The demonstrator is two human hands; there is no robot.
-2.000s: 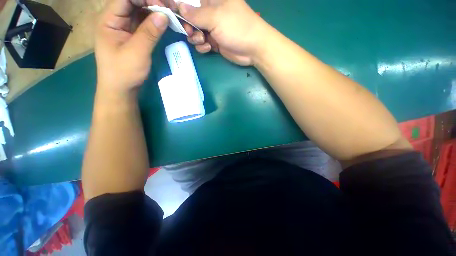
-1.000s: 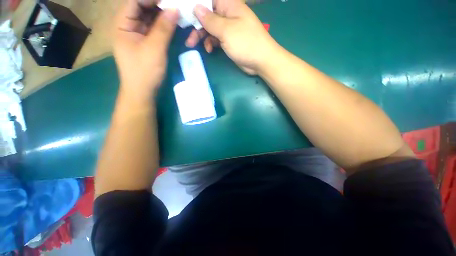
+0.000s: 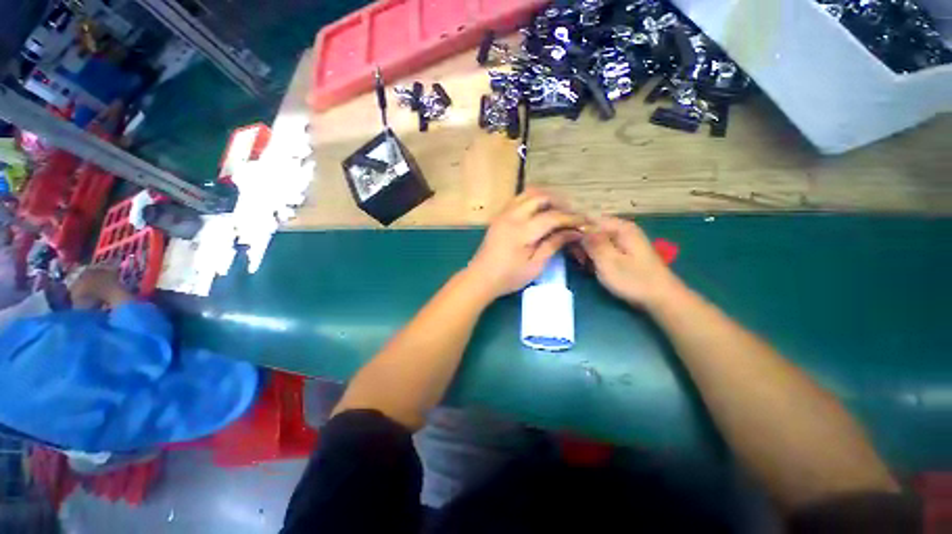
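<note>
My left hand (image 3: 519, 245) and my right hand (image 3: 623, 259) meet over the green mat, with fingers bent and tips close together. Whether anything is between the fingers is hidden. A pale blue-white roll or cylinder (image 3: 548, 316) lies on the mat just below the hands, its upper end partly covered by them. A small red piece (image 3: 665, 250) lies on the mat beside my right hand. No white slip can be made out in either hand.
Behind are a black open box (image 3: 388, 183), heaped black-and-chrome parts (image 3: 600, 63), a red tray (image 3: 418, 44) and a white bin (image 3: 804, 78). A dark rod (image 3: 522, 151) stands out above my left hand. White strips (image 3: 266, 198) lie left, near a person in blue (image 3: 125, 370).
The view has tilted up and widened, showing the parts heap, bin, tray and person. The white slips seen in both hands before no longer show, and the hands now partly cover the roll.
</note>
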